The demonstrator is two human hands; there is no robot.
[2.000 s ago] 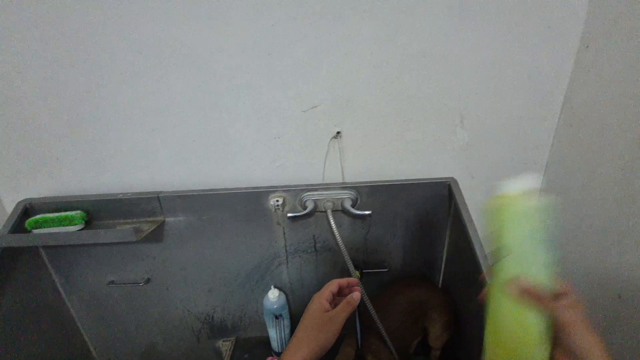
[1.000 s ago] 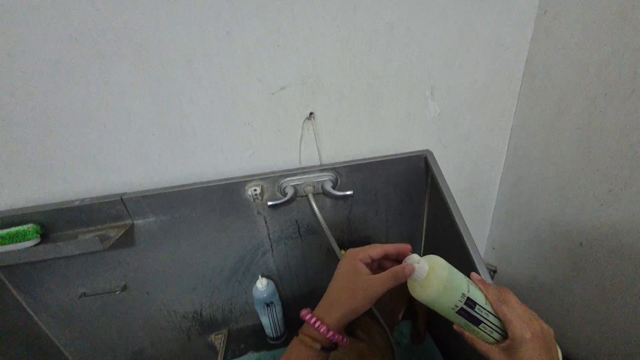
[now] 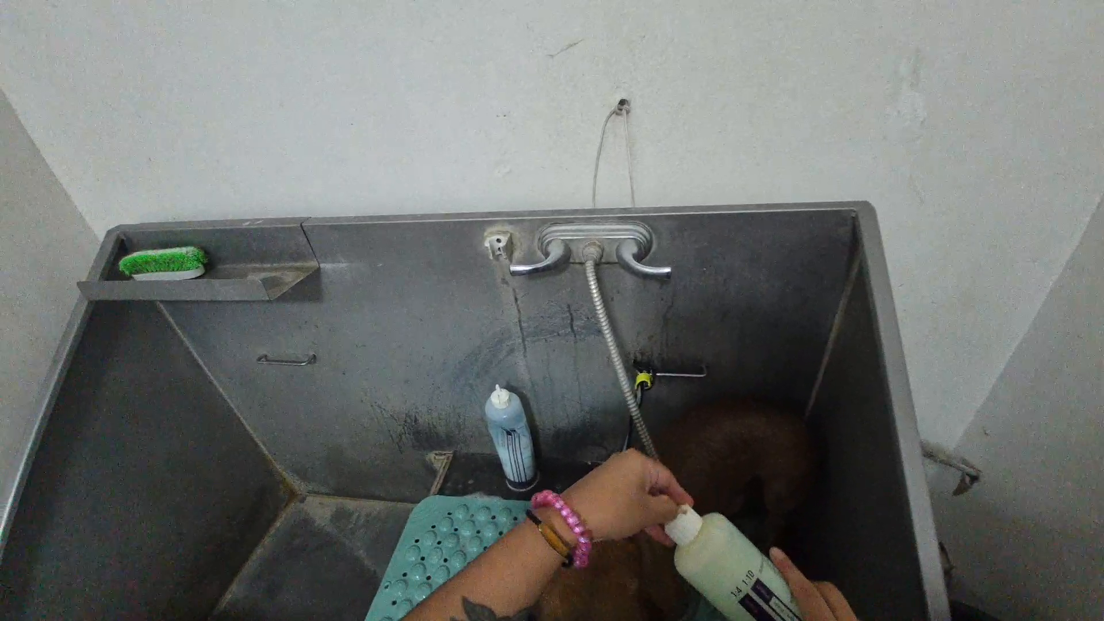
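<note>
My right hand (image 3: 815, 591) holds a bottle of pale yellow-green liquid (image 3: 733, 565), tilted with its white cap toward the left. The fingers of my left hand (image 3: 630, 496) are at that cap; whether they pinch it is hard to tell. Pink beads and other bands circle my left wrist. Below and behind both hands a brown-coated animal (image 3: 737, 448) is in the metal tub, its head not visible. A blue bottle with a white nozzle (image 3: 511, 440) stands upright by the tub's back wall.
The metal tub (image 3: 379, 259) has a faucet with two lever handles (image 3: 595, 237) and a ribbed metal hose (image 3: 614, 354). A green brush (image 3: 164, 262) lies on the left shelf. A teal bumpy mat (image 3: 448, 543) lines the bottom. A yellow-and-black clip (image 3: 643, 379) hangs by a wall bar.
The yellow-green bottle, upright at the right two seconds ago, is now tilted between my hands. My left hand has come to its cap. The view has shifted.
</note>
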